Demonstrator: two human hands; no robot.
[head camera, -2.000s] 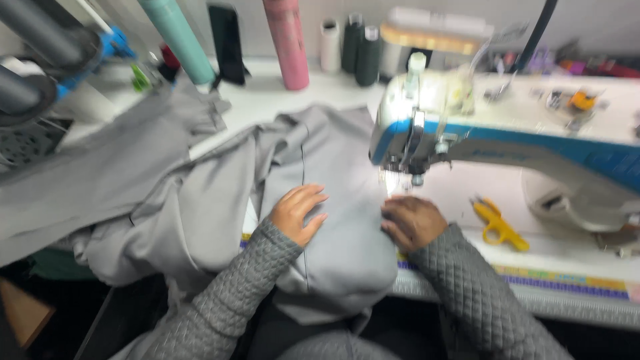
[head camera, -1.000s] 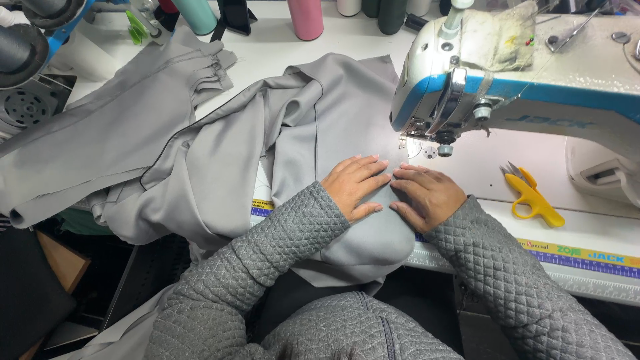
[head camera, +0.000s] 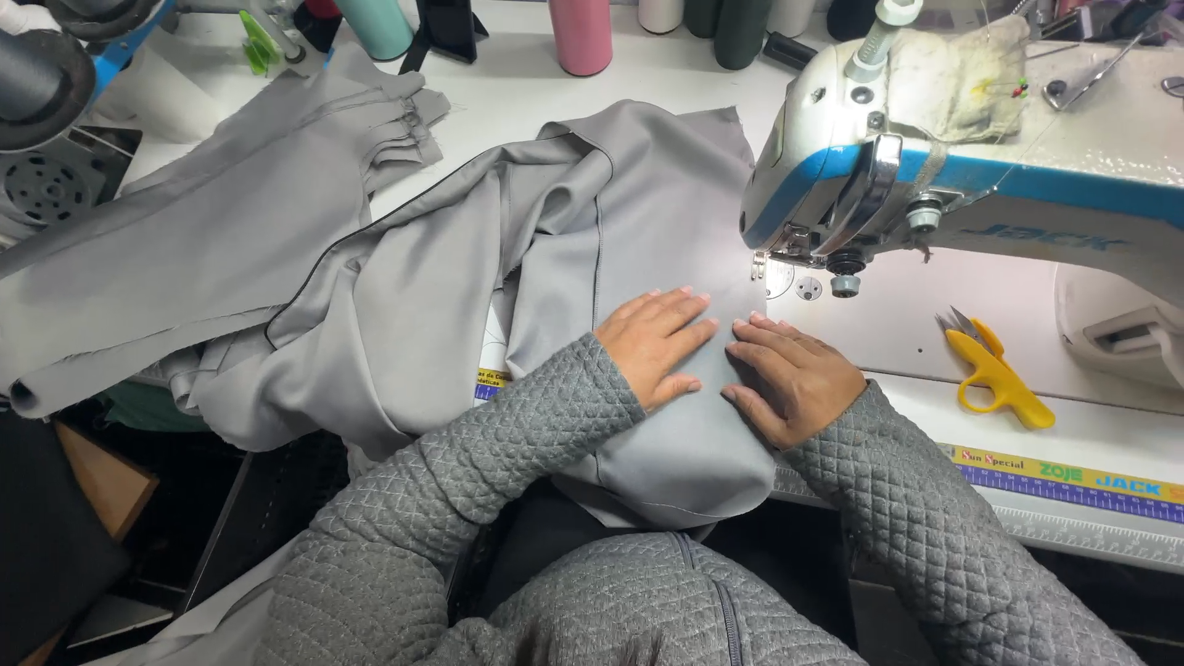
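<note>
Grey fabric (head camera: 675, 203) lies spread over the table, its right edge under or beside the presser foot (head camera: 758, 265) of a white and blue Jack sewing machine (head camera: 925, 148). My left hand (head camera: 655, 342) rests flat on this cloth, fingers somewhat spread. Just to its right, my right hand (head camera: 795, 375) presses on the fabric's right edge with bent fingers, below the presser foot. A small gap separates the two hands. The cloth's lower part bulges over the table's front edge. Whether the foot is raised or lowered I cannot tell.
Yellow thread snips (head camera: 999, 370) lie on the machine bed at right. A measuring tape strip (head camera: 1064, 479) runs along the front edge. Folded grey fabric pieces (head camera: 231, 194) are heaped at left. Behind stand a pink bottle (head camera: 581, 37), a teal bottle (head camera: 375, 28) and several thread spools.
My left hand has moved right across the fabric, close to my right hand, since the oldest frame. Both hands stay on the cloth. The view has shifted.
</note>
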